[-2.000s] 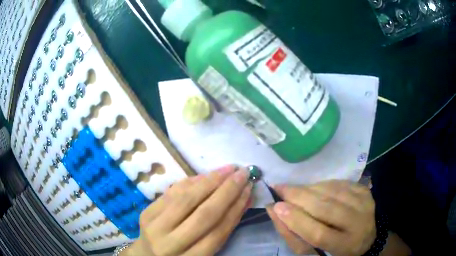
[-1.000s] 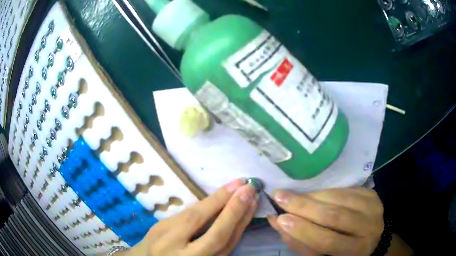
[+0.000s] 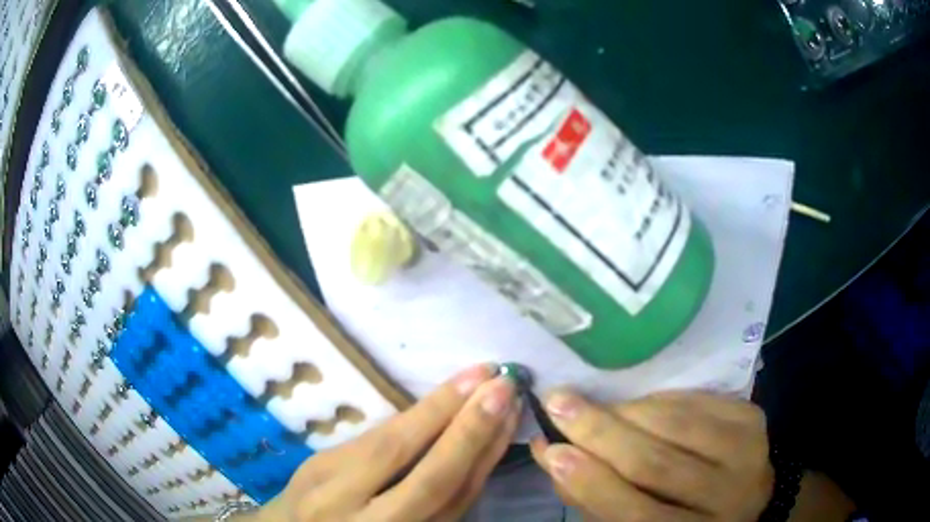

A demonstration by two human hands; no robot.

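Note:
My left hand [image 3: 428, 438] pinches a small round green and silver metal piece [image 3: 513, 375] between thumb and fingertips, low over the white paper [image 3: 428, 326]. My right hand [image 3: 653, 449] grips a slim black tool [image 3: 540, 410], its tip at or very near the piece; the exact contact is too small to tell. A green squeeze bottle [image 3: 408, 102] with a white label lies slanted across the paper just beyond my hands. A pale yellow lump [image 3: 381, 247] rests on the paper left of the bottle.
A white slotted tray [image 3: 194, 250] holding small metal parts stands at left, with a blue plastic sheet [image 3: 194, 393] on it. Tweezers [image 3: 275, 66] lie behind the bottle. A clear blister tray [image 3: 851, 36] is at top right, and a thin pale stick [image 3: 811, 212] lies at right.
The view has shifted slightly, so the bottle and tray appear further left. The black tool looks more upright and closer to the piece. Both hands keep their grips.

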